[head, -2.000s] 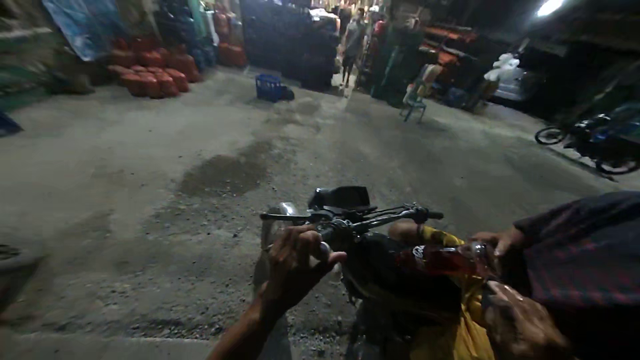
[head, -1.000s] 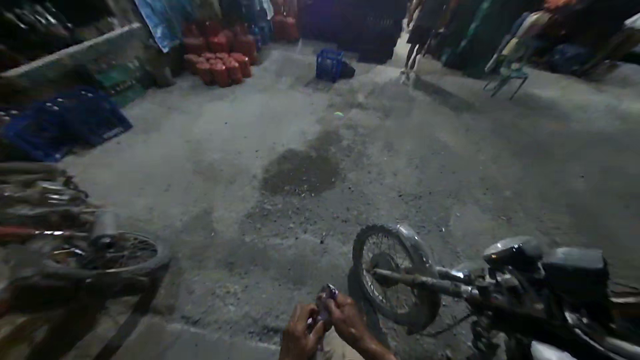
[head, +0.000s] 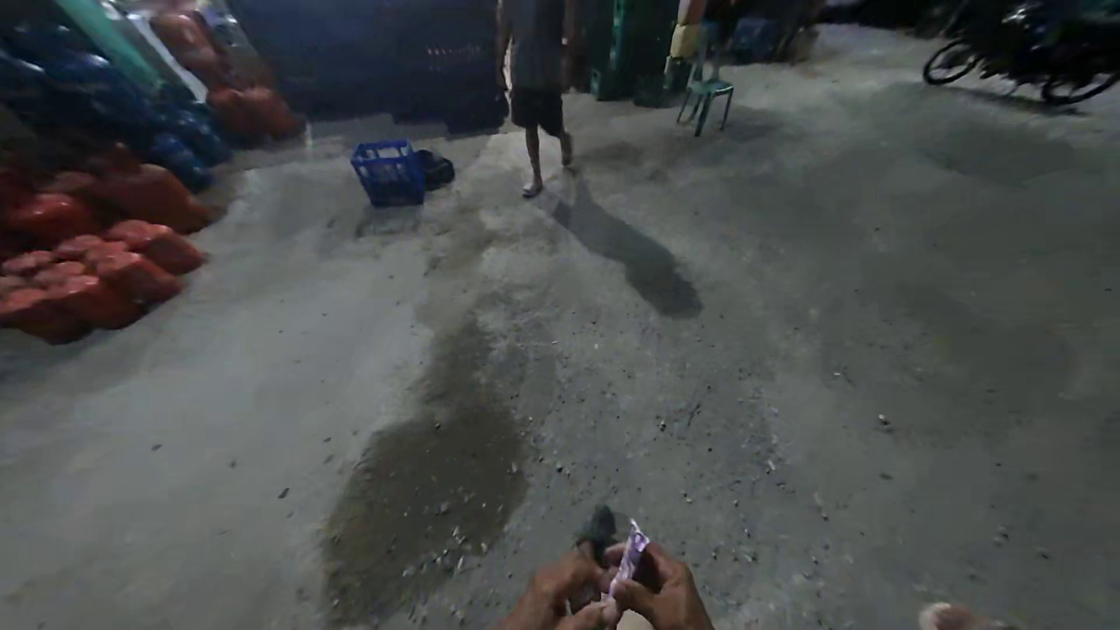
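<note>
At the bottom middle of the head view, my left hand [head: 564, 588] and my right hand [head: 662, 591] are close together. A thin, folded purple paper, perhaps a banknote, [head: 631, 556] is pinched between them, its upper end sticking up from the fingers of my right hand. My left fingers touch its lower part. A dark, blurred object [head: 600, 525] shows just beyond my left hand; I cannot tell what it is or whether I hold it.
A person [head: 538, 87] walks on the concrete ahead, near a blue plastic crate [head: 388, 173]. Red bundles [head: 131, 276] are piled at left. A green chair [head: 707, 92] and a parked motorcycle [head: 1019, 66] stand farther right. A wet patch [head: 437, 490] darkens the ground.
The view has swung, and the nearby motorcycle and the person beside it have left it. My hands have come together since the oldest frame. The walking person appears nearer.
</note>
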